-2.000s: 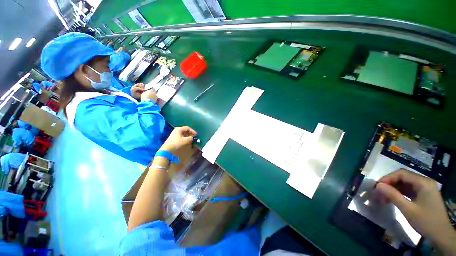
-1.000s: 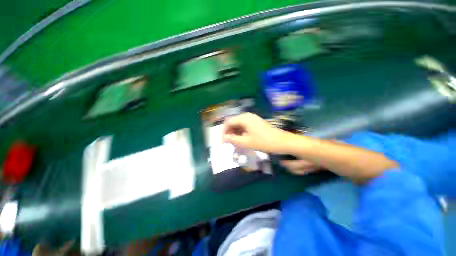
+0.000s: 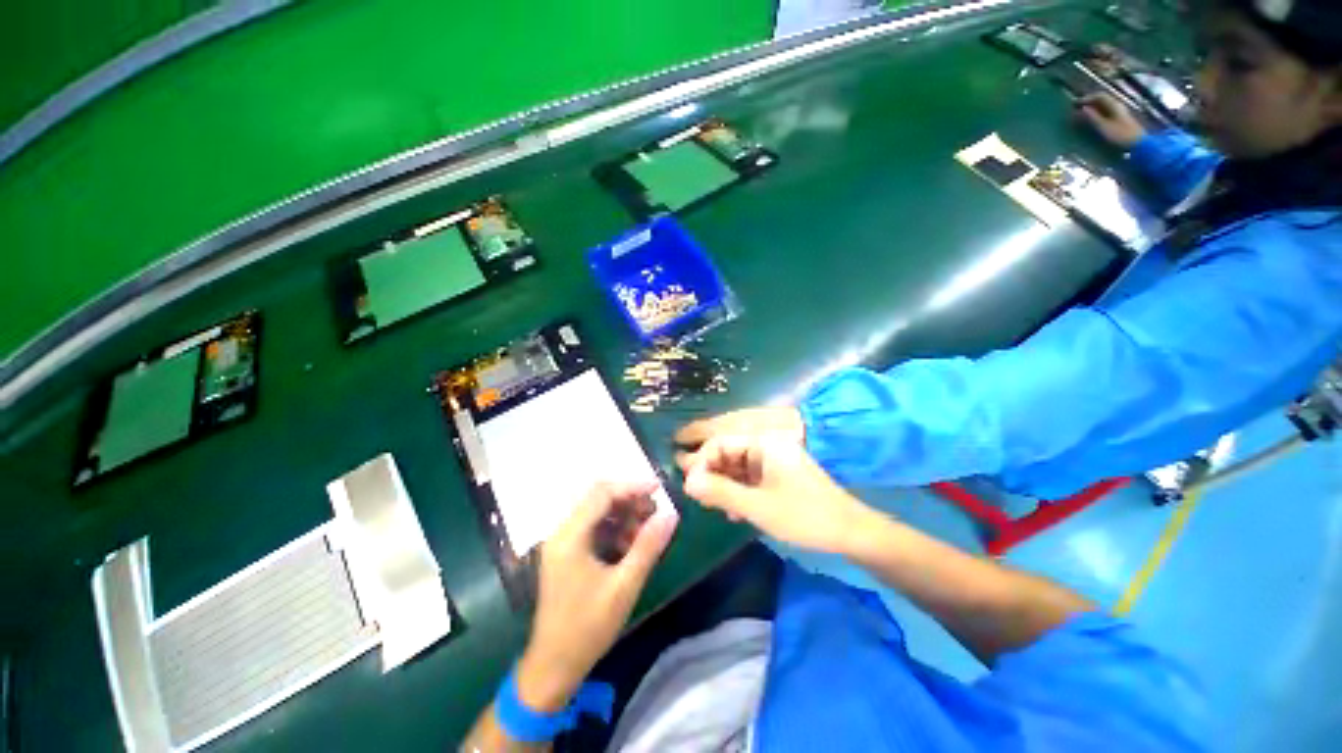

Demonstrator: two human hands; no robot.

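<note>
The tablet assembly (image 3: 567,456) lies on the bench before me, its large white area facing up and its electronics at the far end. My left hand (image 3: 596,566), with a blue wrist strap, is over the tablet's near right corner, fingertips curled close together. My right hand (image 3: 773,486) is just right of the tablet, fingers bent and pinched. Whether either holds a small part cannot be told. A white lined sheet (image 3: 265,633) with plain strips at its ends lies left of the tablet. A loose pile of small wired parts (image 3: 674,377) lies beside the blue bin (image 3: 655,280).
Three tablets with pale green areas (image 3: 420,277) lie along the rear of the bench, by the metal rail (image 3: 589,125). At right, a person in a blue smock (image 3: 942,419) reaches a hand in beside my right hand. More parts lie on the bench at upper right.
The view has swung right from the left-hand neighbour and sharpened. My left hand, earlier off by that neighbour, is now over the tablet. My right hand has moved off the white area to its right.
</note>
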